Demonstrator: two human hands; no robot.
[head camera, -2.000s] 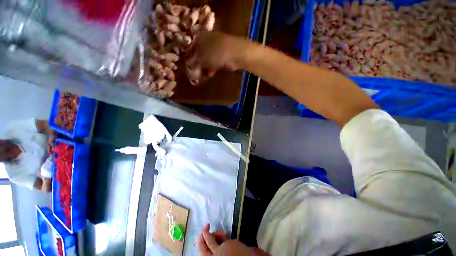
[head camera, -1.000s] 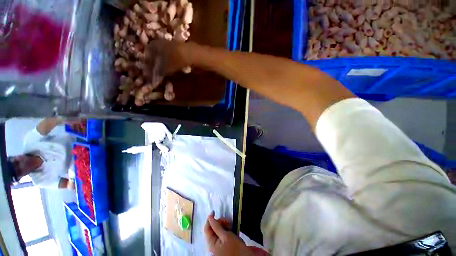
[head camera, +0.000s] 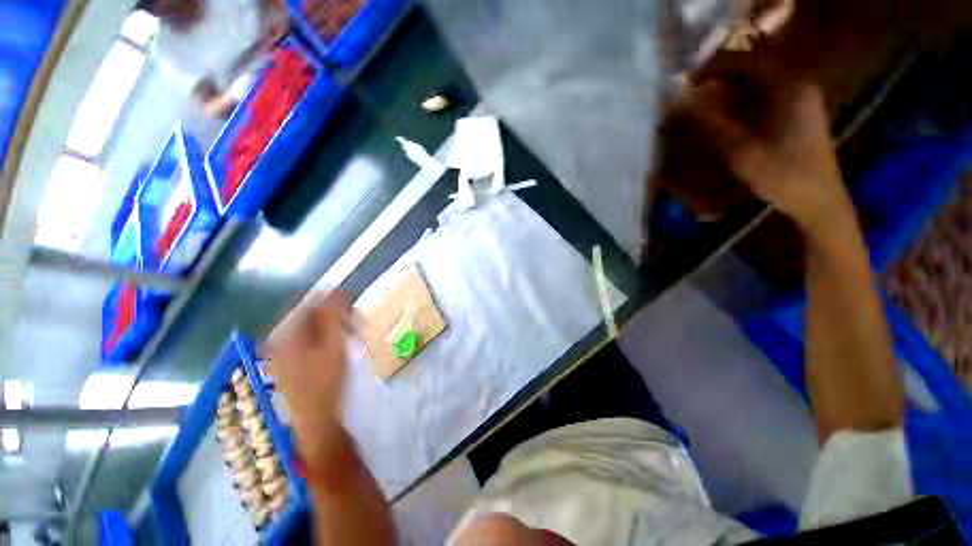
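My left hand (head camera: 318, 347) is blurred, between the blue tray and the brown cardboard pad (head camera: 424, 306); its fingertips and anything in them cannot be made out. The bright green cap-like cup (head camera: 406, 343) sits on the pad. My right hand (head camera: 787, 149) is blurred over the dark brown carton (head camera: 906, 27) at the upper right, its fingers in shadow, so a held part cannot be told. Peach parts (head camera: 252, 453) lie in rows in the blue tray (head camera: 174, 456) at the lower left.
A white crumpled glove or rag (head camera: 480, 153) and a white nozzled bottle (head camera: 420, 157) lie past the cover sheet (head camera: 501, 277). One pale part (head camera: 435, 103) lies on the green belt. Beyond are blue crates of red parts (head camera: 262, 117) and a person (head camera: 219, 48). Grey housing (head camera: 565, 85) stands beside the carton.
The view has turned and swung left, bringing the tray of rows into sight. My left hand has moved from the near bench edge to beside the tray. My right hand remains at the carton.
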